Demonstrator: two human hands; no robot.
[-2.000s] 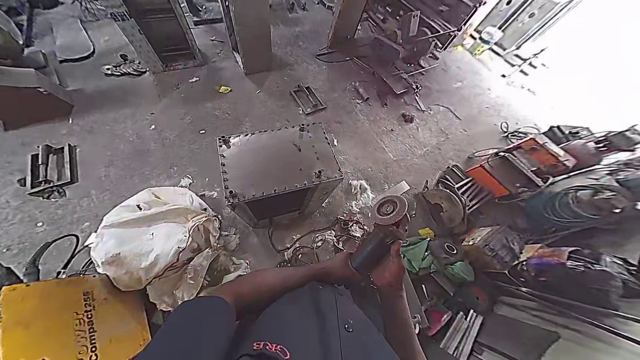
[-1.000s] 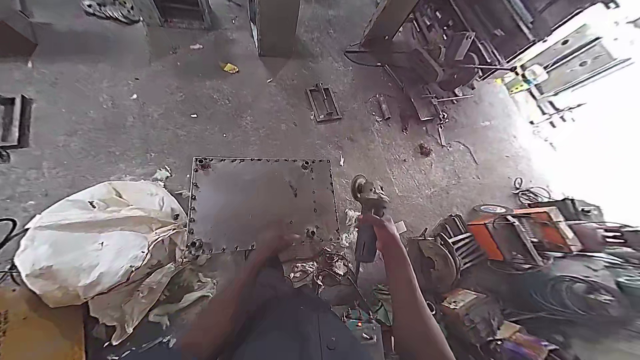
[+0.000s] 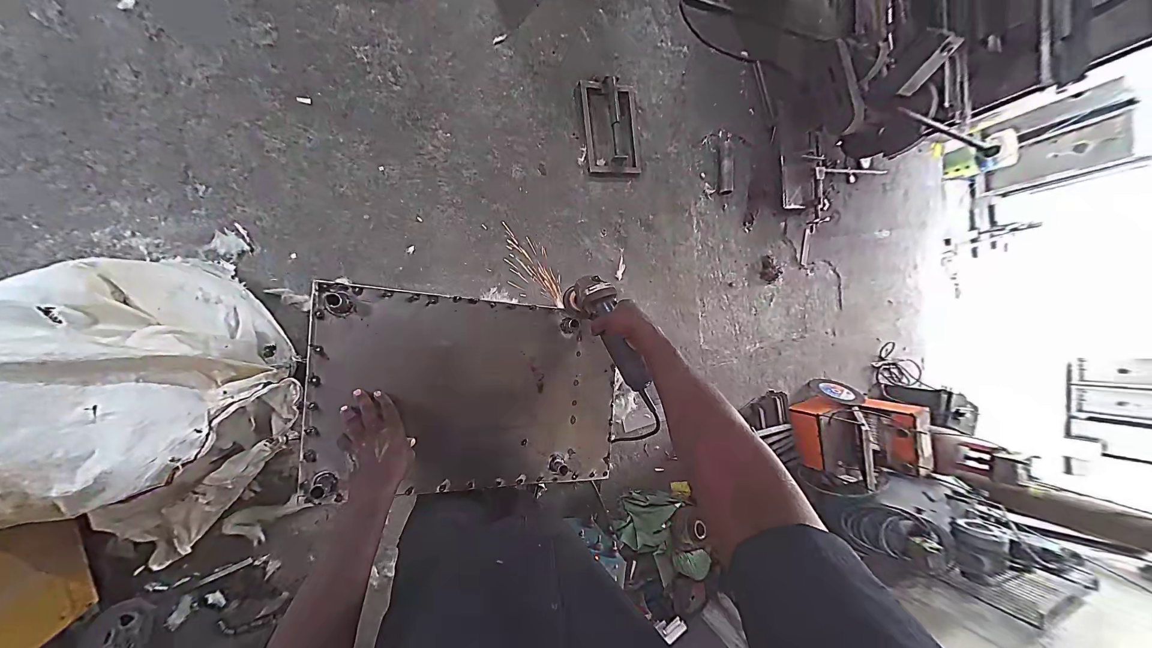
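My right hand [image 3: 625,326] grips an angle grinder [image 3: 623,353] at the far right corner of a flat steel box top [image 3: 468,387]. Orange sparks [image 3: 531,265] fly up and to the left from the grinder's disc, which meets the plate's edge. Spread on the plate's left part, my left hand [image 3: 378,434] rests palm down, holding nothing. Dark weld spots line the plate's edges, and a short round steel fitting stands near each corner. The grinder's black cord [image 3: 650,427] hangs beside the plate's right edge.
A big white sack [image 3: 126,387] lies against the left side. Beyond the plate is a small rectangular metal frame [image 3: 610,128] on the floor. Orange welding machine [image 3: 859,432] and coiled cables [image 3: 886,531] sit at right; green cloth [image 3: 648,520] and scraps lie near my body.
The grinder has moved from beside the plate onto its far right corner, and sparks now show. My left hand has moved to the plate's left part. The view has shifted closer over the plate.
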